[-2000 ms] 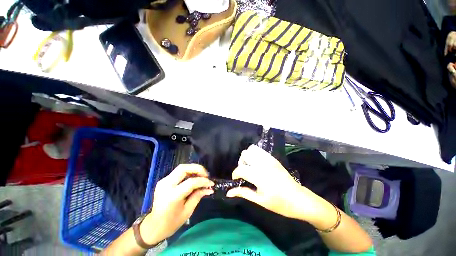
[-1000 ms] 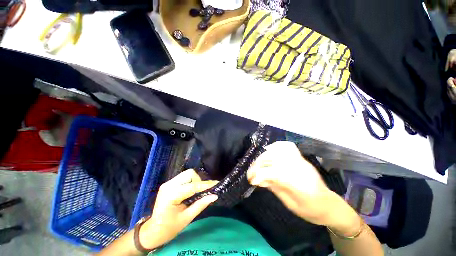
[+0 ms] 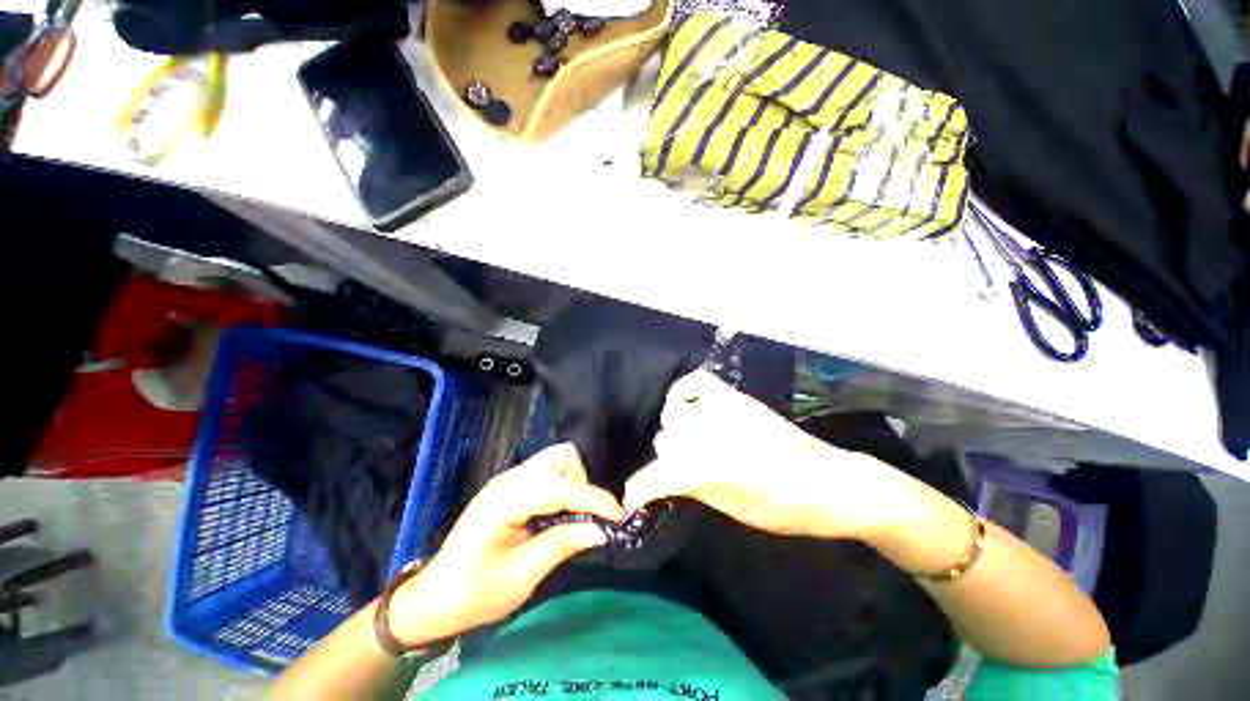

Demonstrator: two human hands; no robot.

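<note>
A narrow black glittering trim (image 3: 639, 530) lies over my lap, with its upper end at the table edge. My left hand (image 3: 528, 527) pinches the trim between thumb and fingers. My right hand (image 3: 713, 452) is right beside it, with its fingertips at the trim close to my left fingertips. Black fabric (image 3: 603, 377) hangs from the table edge behind my hands, and more dark cloth lies on my lap. No needle or thread can be made out.
On the white table (image 3: 548, 247) are a phone (image 3: 384, 130), a tan container (image 3: 603, 69) with dark buttons, a striped bundle (image 3: 802, 130), dark-handled scissors (image 3: 1056, 304), a yellow tool (image 3: 172, 107) and black cloth (image 3: 1083, 123). A blue crate (image 3: 206, 520) and a purple stool (image 3: 1083, 541) are below.
My right hand has moved left and down to my left fingertips. The stretch of trim that ran up between the hands a second ago is now mostly hidden.
</note>
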